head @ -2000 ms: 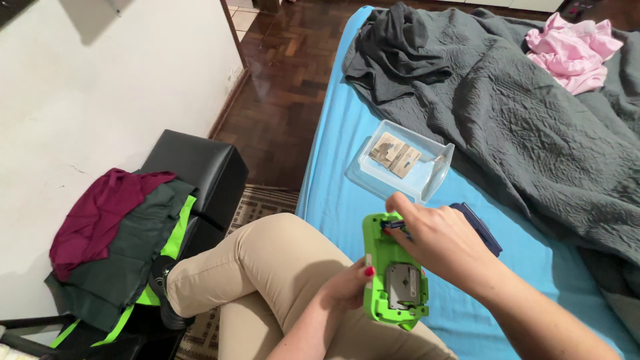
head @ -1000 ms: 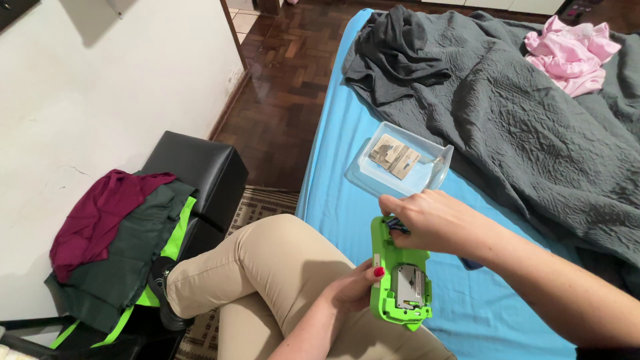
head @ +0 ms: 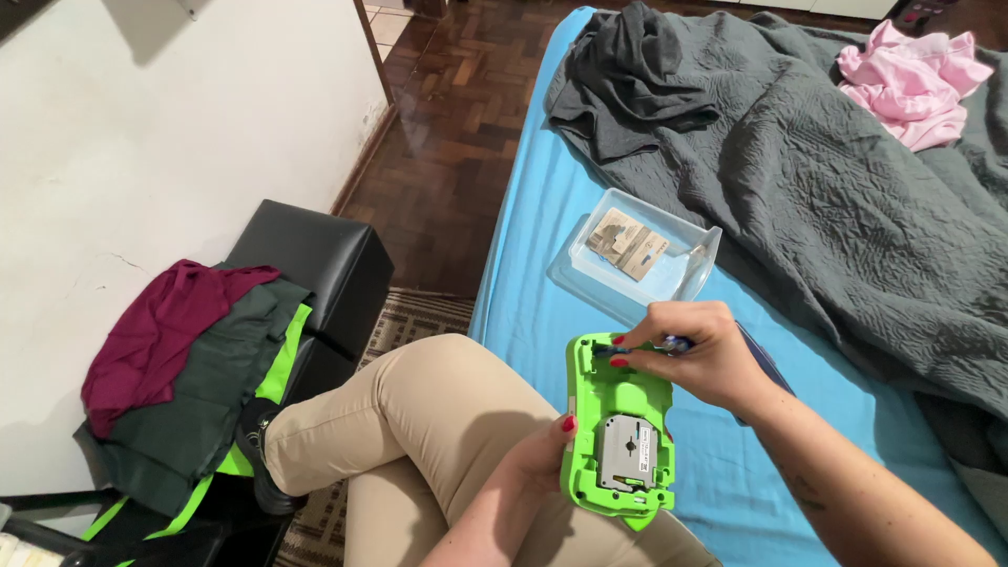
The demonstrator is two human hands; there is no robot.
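Note:
My left hand (head: 543,457) grips the left edge of a green handheld label maker (head: 622,394), its back cover off and its inside facing up. A grey tape cassette (head: 630,450) sits in the lower part of it. At the upper end, my right hand (head: 701,354) pinches a small dark blue battery (head: 609,350) at the battery bay. Another bluish cylinder, seemingly a battery (head: 677,344), shows between the fingers of the same hand. A dark blue object (head: 768,366) lies on the bed, partly hidden behind my right wrist.
A clear plastic tray (head: 583,256) on the blue bed sheet (head: 512,299) holds a printed battery card (head: 628,244). A grey quilt (head: 827,205) and pink cloth (head: 913,83) lie beyond. Left, clothes (head: 165,346) cover part of a black ottoman (head: 315,244).
My right hand stays at the upper end of the label maker, its fingers turned so the battery now shows. My left hand keeps its grip.

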